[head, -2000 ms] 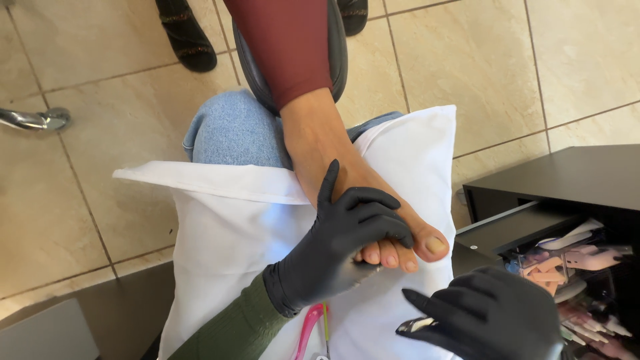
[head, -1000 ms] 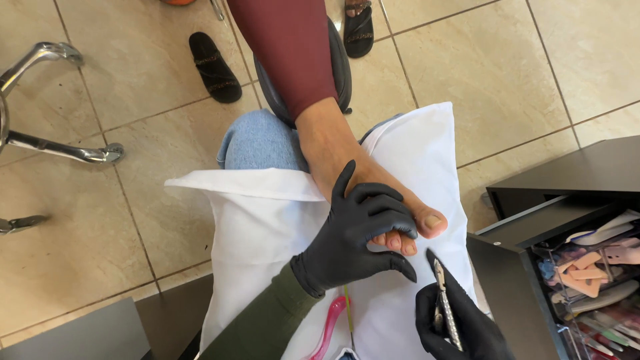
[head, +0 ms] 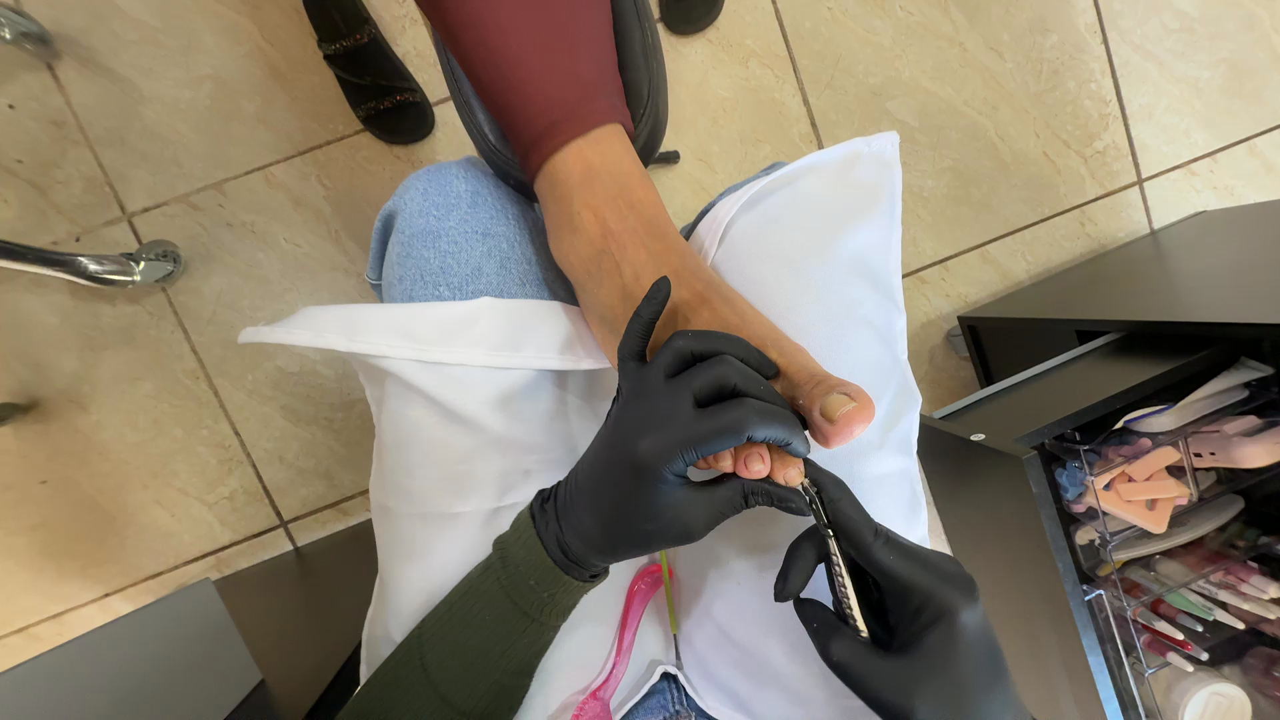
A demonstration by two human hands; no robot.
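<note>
Another person's bare foot rests on a white cloth over my lap. My left hand, in a black glove, holds the smaller toes between thumb and fingers, its little finger raised over the foot. In my gloved right hand is a slim metal nail tool with a patterned handle; its tip meets the toe beside the big toe. Whether it is a nipper or a pusher cannot be told. A pink plastic-handled tool and a thin green stick lie on the cloth below my left hand.
At the right, an open drawer of a dark cabinet holds peach-coloured pieces, files and several pens or brushes. Black sandals lie on the tiled floor. A chrome chair leg stands at the left, a grey panel at the lower left.
My right hand, apart from the toes in both earlier frames, has moved to them and now has the tool's tip at one toe. My left hand still holds the toes.
</note>
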